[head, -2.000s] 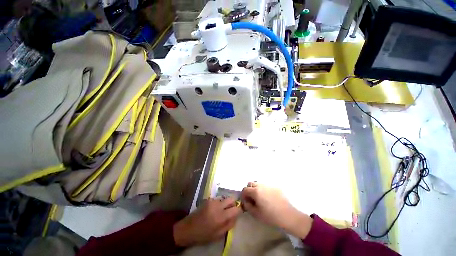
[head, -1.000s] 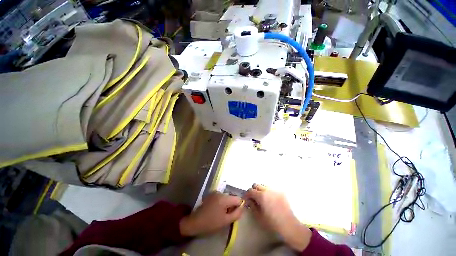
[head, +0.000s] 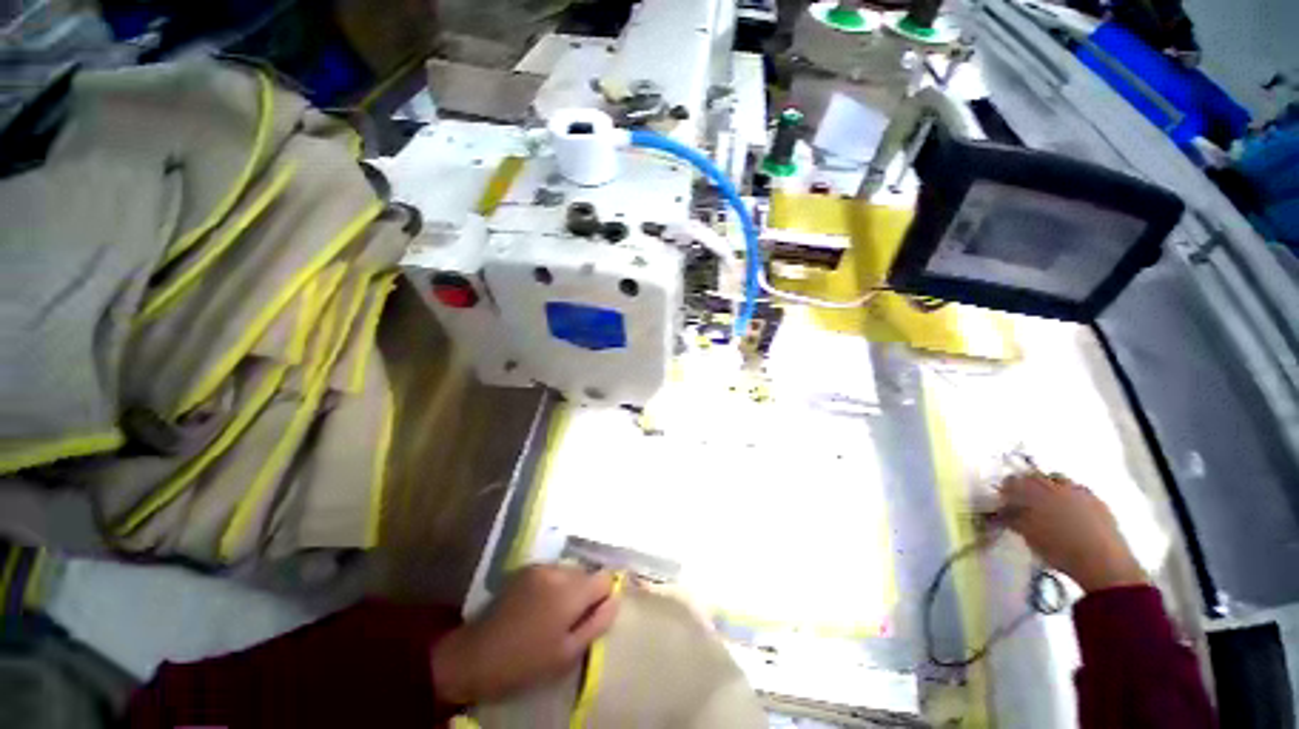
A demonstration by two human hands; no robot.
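Note:
A khaki fabric piece with a yellow binding strip lies at the front edge of the machine bed. My left hand pinches its top corner at the yellow binding. My right hand is at the right of the bed, with its fingertips down at the coiled black cable. Glare and blur hide whether the fingers hold anything.
The white sewing machine head stands ahead, with a blue hose. A tall pile of khaki pieces is at left. A black-framed control panel hangs at right, above a yellow board.
My right hand has left the fabric and moved right to the cable. My left hand still pinches the fabric corner. The camera view has shifted to the right.

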